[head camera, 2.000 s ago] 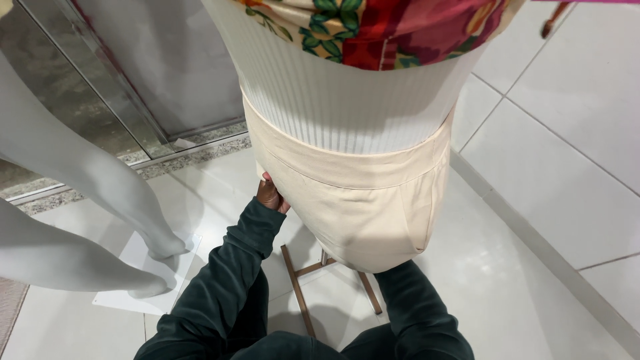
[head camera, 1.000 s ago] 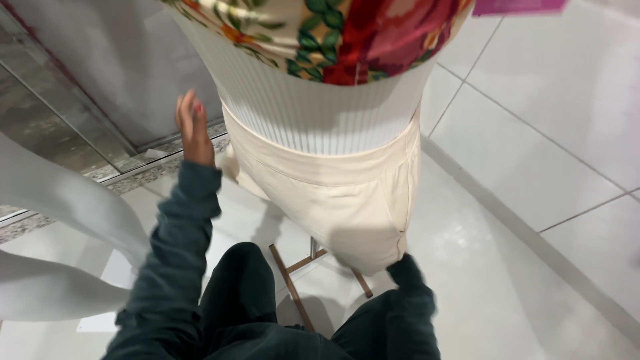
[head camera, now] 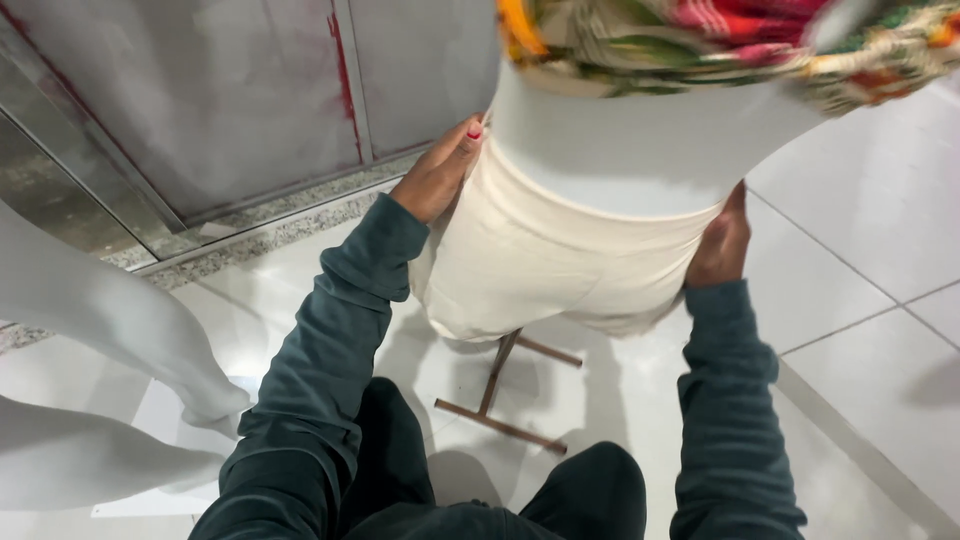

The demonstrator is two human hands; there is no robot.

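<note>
Cream shorts (head camera: 517,255) sit on the hips of a white mannequin torso (head camera: 622,150), whose bare midriff shows above the waistband. At the left hip my left hand (head camera: 442,169) grips the waistband edge, thumb uppermost, its other fingers partly hidden. My right hand (head camera: 721,244) is on the opposite side of the waistband, its fingertips hidden behind the hip; whether it pinches the cloth cannot be told. A floral top (head camera: 675,52), blurred, is bunched around the mannequin's chest above.
Below the torso stands a brown metal stand (head camera: 491,382) on the tiled floor. White legs of another mannequin (head camera: 97,300) rise at left from a white base plate (head camera: 161,420). Behind are grey panels (head camera: 225,90) and a granite sill (head camera: 270,232).
The ribbed white garment seen at the waist earlier no longer shows; smooth mannequin surface does. My left hand has come from the air beside the hip onto the waistband. My right hand has come into sight.
</note>
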